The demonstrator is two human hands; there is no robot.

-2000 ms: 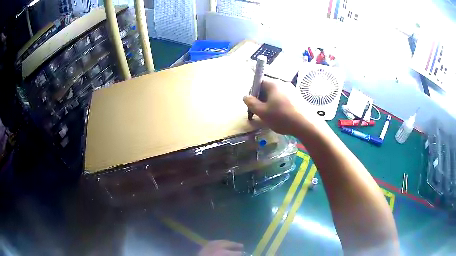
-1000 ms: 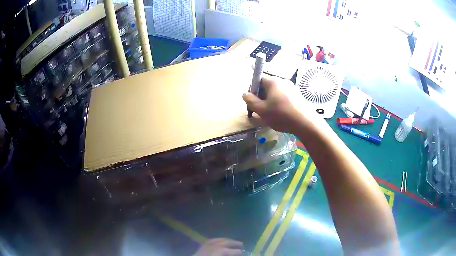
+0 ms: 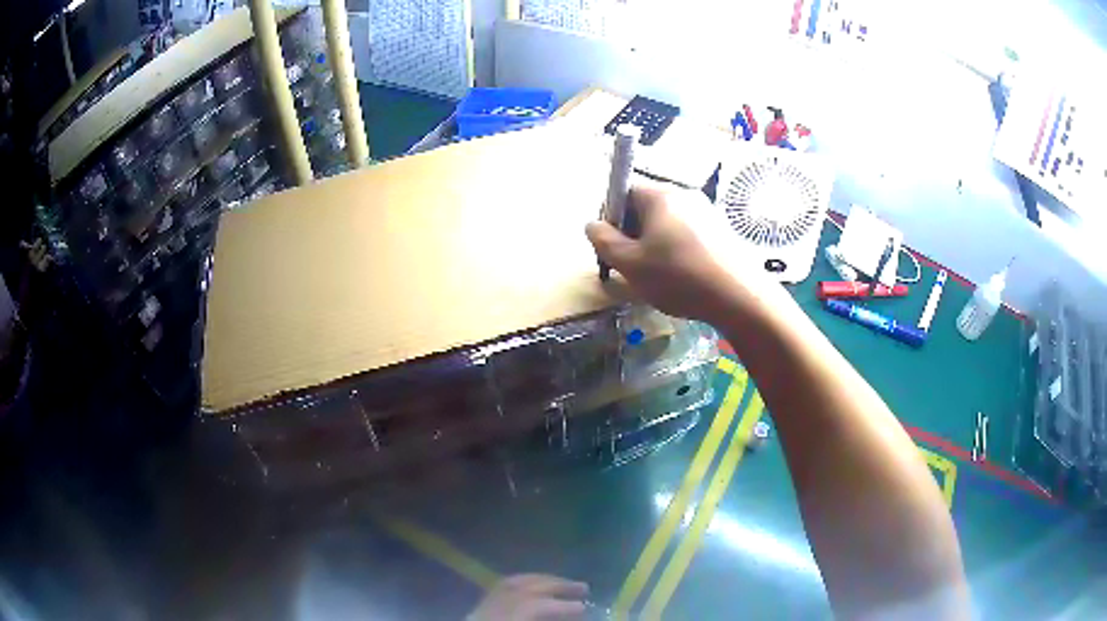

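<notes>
My right hand (image 3: 662,249) is shut on a white marker pen (image 3: 619,182), held upright with its dark tip end down at the right part of a tan cardboard sheet (image 3: 376,267). I cannot tell whether the tip touches the sheet. The sheet lies flat on stacked clear blister trays (image 3: 486,400) with dark contents. A blue dot shows near their right end. My left hand (image 3: 532,599) is at the bottom edge, cut off and blurred; its fingers are partly seen and its hold cannot be told.
A small white fan (image 3: 772,216), red marker (image 3: 862,290), blue marker (image 3: 874,323) and squeeze bottle (image 3: 981,308) are on the green mat. Clear trays (image 3: 1068,394) stand far right. A blue bin (image 3: 504,112) is behind. More filled trays (image 3: 182,170) stand left.
The view has shifted very slightly. My right hand keeps the same grip and place over the cardboard. My left hand shows little change.
</notes>
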